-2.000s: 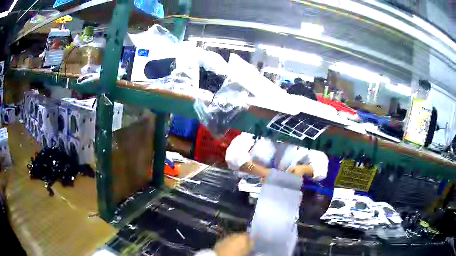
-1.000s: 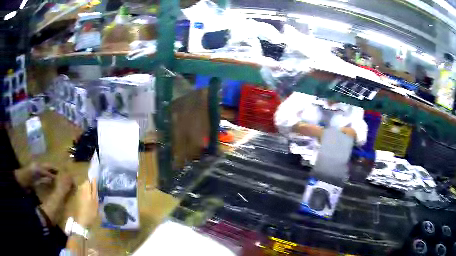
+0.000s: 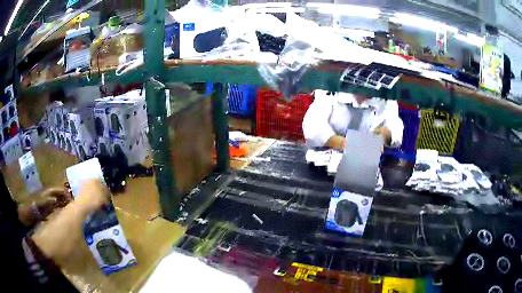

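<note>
Neither of my hands shows. An open retail box (image 3: pixel 348 213) stands upright on the dark bench in front of me, its tall grey flap (image 3: pixel 359 157) raised. Its front has blue print and a dark product picture. A blank white pad (image 3: pixel 197 277) lies at the near edge, cut off by the frame. Several black product units with pale ring marks (image 3: pixel 486 262) are grouped at the lower right. I cannot tell what is inside the box.
At left, a co-worker's blurred arm (image 3: pixel 60 229) reaches to another open box (image 3: pixel 110 250), tilted. A green post (image 3: pixel 157 126) rises between benches. Opposite, a person in white (image 3: pixel 350 121) has hands behind the flap. Flat cartons (image 3: pixel 446 171) lie right.
My view has swung left, then slightly back right. The hand seen beside the middle box two seconds ago is gone from there. The left-hand box, upright one second ago, now leans, with a hand over it.
</note>
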